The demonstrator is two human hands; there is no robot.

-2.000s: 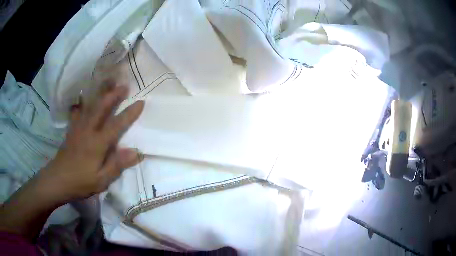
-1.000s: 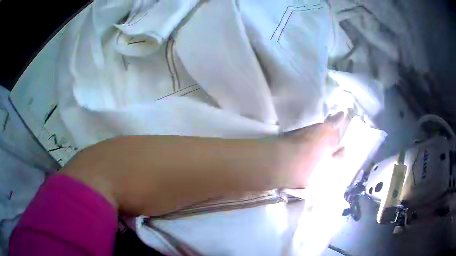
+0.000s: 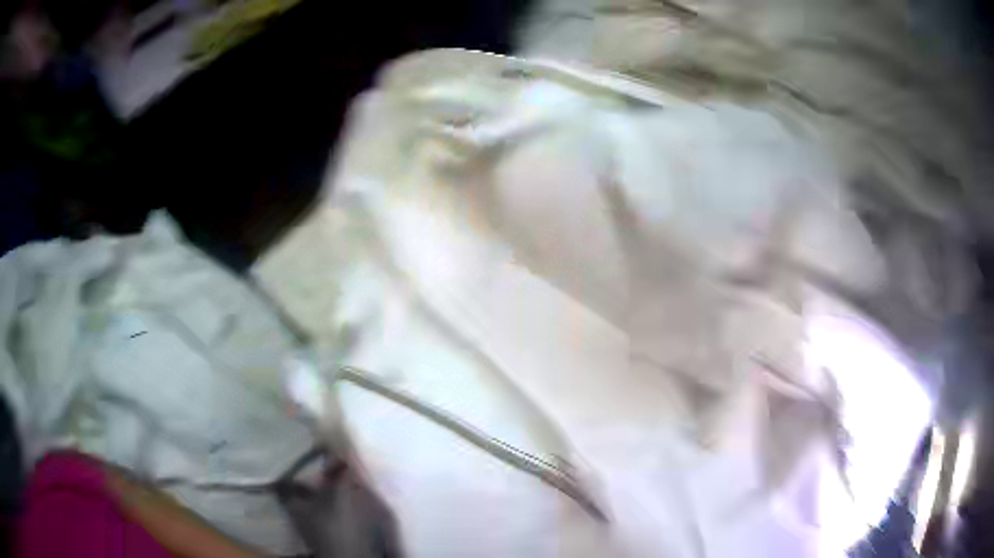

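The white garment (image 3: 676, 425) lies in folds across the middle, blurred by motion. A dark double-stitched seam (image 3: 458, 425) runs down to the right across it. My left sleeve is magenta at the lower left corner, with a strip of bare forearm beside it. The forearm runs out at the bottom edge, and my left hand is not visible. My right hand is not visible either. A pinkish brown patch on the cloth at the right is too blurred to identify.
A very bright glare lies on the cloth at the right. The cream machine lamp (image 3: 932, 490) is cut off at the lower right. Another white garment pile (image 3: 142, 349) is at the left. Greyish cloth (image 3: 850, 87) lies at the upper right. The upper left is dark, with blurred coloured things beyond.
The view has swung, so the lamp and glare sit lower and farther right. My left arm has left the middle of the picture, and its hand is out of sight. The garment folds have shifted.
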